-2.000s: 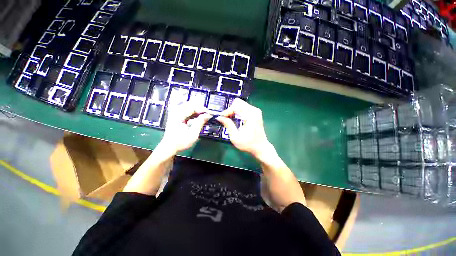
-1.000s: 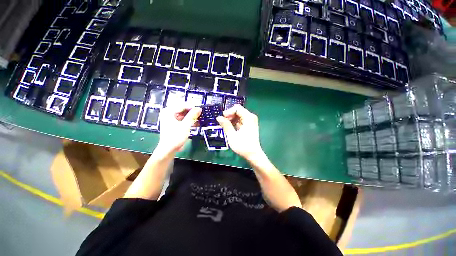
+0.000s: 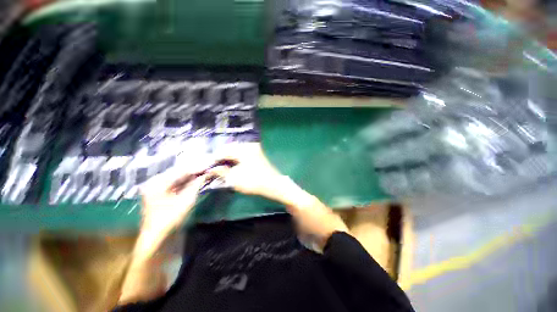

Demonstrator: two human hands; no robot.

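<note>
The frame is strongly blurred. The working tray (image 3: 122,146) of black housings with pale screen frames lies on the green bench in front of me. My left hand (image 3: 173,194) and my right hand (image 3: 247,172) meet over the tray's near right part, fingertips close together. A small dark and pale patch shows between the fingers, too blurred to name. Whether either hand grips something cannot be told.
Another black tray (image 3: 30,122) lies far left. Stacked trays of housings (image 3: 354,58) stand on a pale board at the upper right. A clear-wrapped grey stack (image 3: 446,140) is on the right. Brown cardboard boxes (image 3: 91,262) show under the bench edge.
The view has turned and blurred, and the bench things sit further left in it. My hands have come closer together. The phone housing seen below the fingers cannot be made out now.
</note>
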